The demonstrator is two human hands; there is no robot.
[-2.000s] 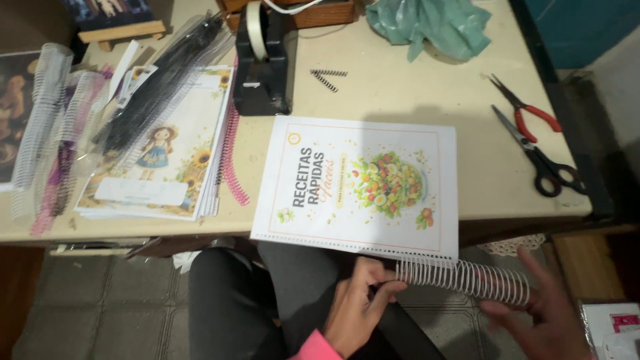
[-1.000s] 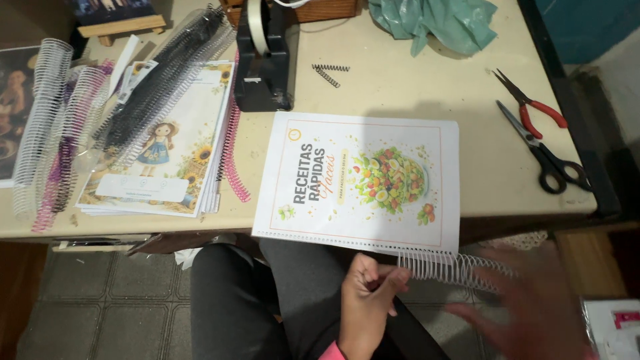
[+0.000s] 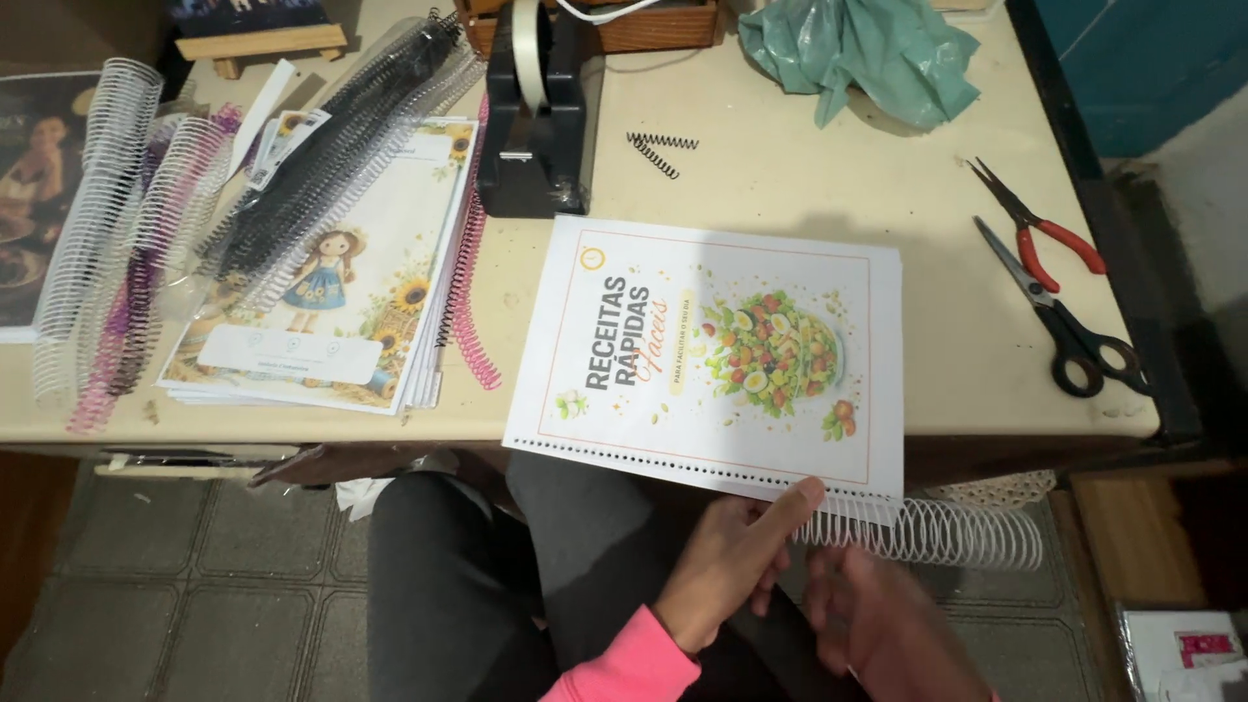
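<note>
A stack of punched sheets with a salad-bowl cover lies at the table's front edge, its row of holes facing me. A white plastic binding coil runs through the holes at the right end and sticks out past the sheets. My left hand pinches the punched edge and the coil's inner end, thumb on top of the cover. My right hand, blurred, is just below the coil, fingers partly curled; whether it touches the coil is unclear.
Pliers with red handles and black-handled scissors lie at the right. A black tape dispenser, two short black coil pieces and a crumpled green plastic bag are farther back. Bundled coils rest on printed sheets at the left.
My right hand has moved from the coil's outer end to below the coil, nearer my left hand. The left thumb now lies over the punched edge.
</note>
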